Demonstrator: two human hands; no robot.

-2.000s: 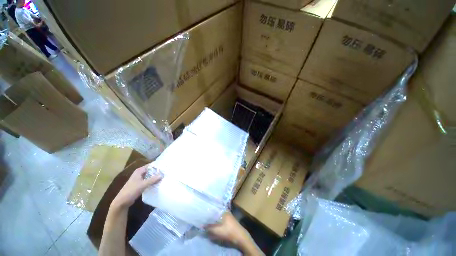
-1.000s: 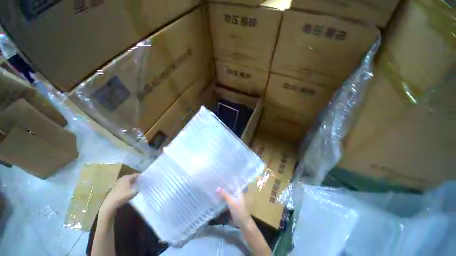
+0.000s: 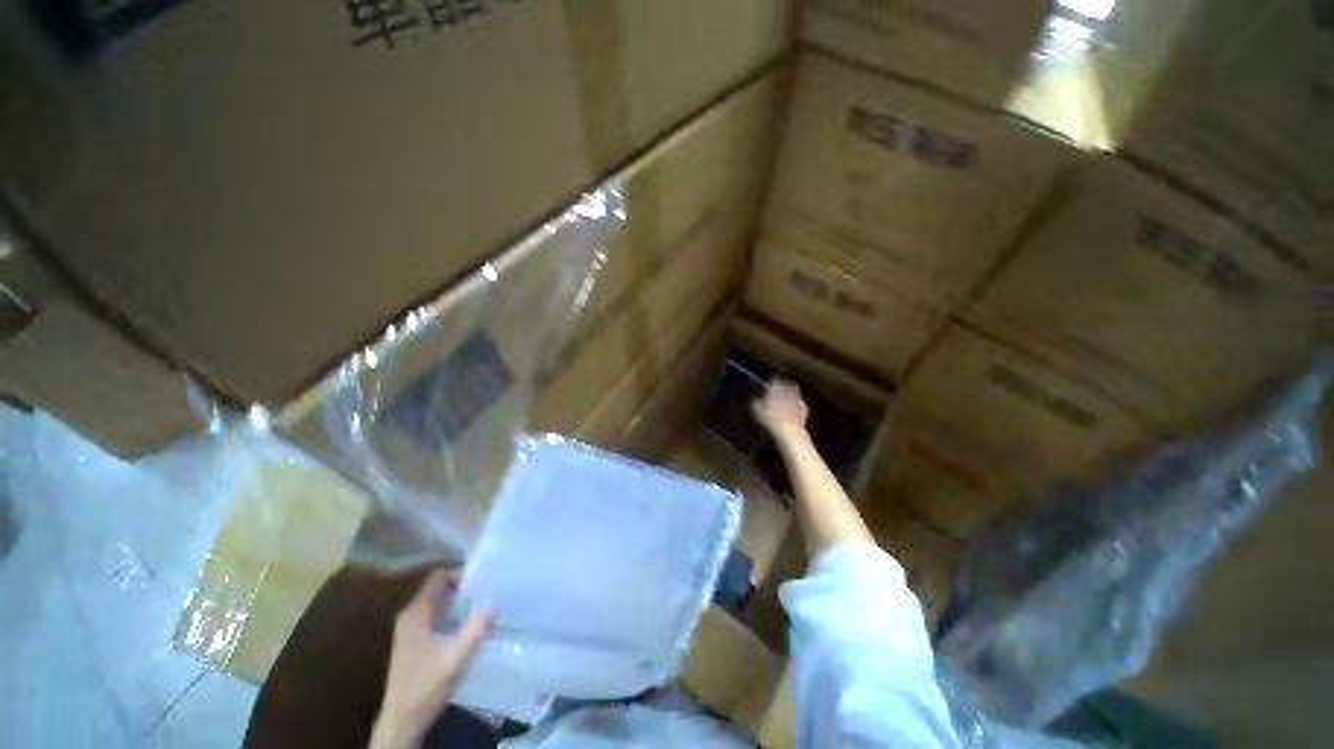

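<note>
My left hand [image 3: 436,651] grips the left edge of a clear-white air-column bag [image 3: 600,549] held at the lap. The bag looks flat and pale, and no dark panel shows inside it. My right arm is stretched forward into the deep source carton [image 3: 754,490]. My right hand [image 3: 783,404] is at the dark solar panels [image 3: 743,384] standing in it. The hand is small and blurred, and I cannot tell whether its fingers hold a panel.
Sealed cartons [image 3: 892,190] form walls ahead and at the left. Stretch film hangs at the left [image 3: 483,351] and right [image 3: 1141,556]. A small taped carton [image 3: 278,556] stands on the pale floor [image 3: 88,556]. A small dark piece [image 3: 735,581] lies beside the bag.
My right hand has let go of the bag and reached forward into the source carton. My left hand still holds the bag. The view has moved closer to the cartons.
</note>
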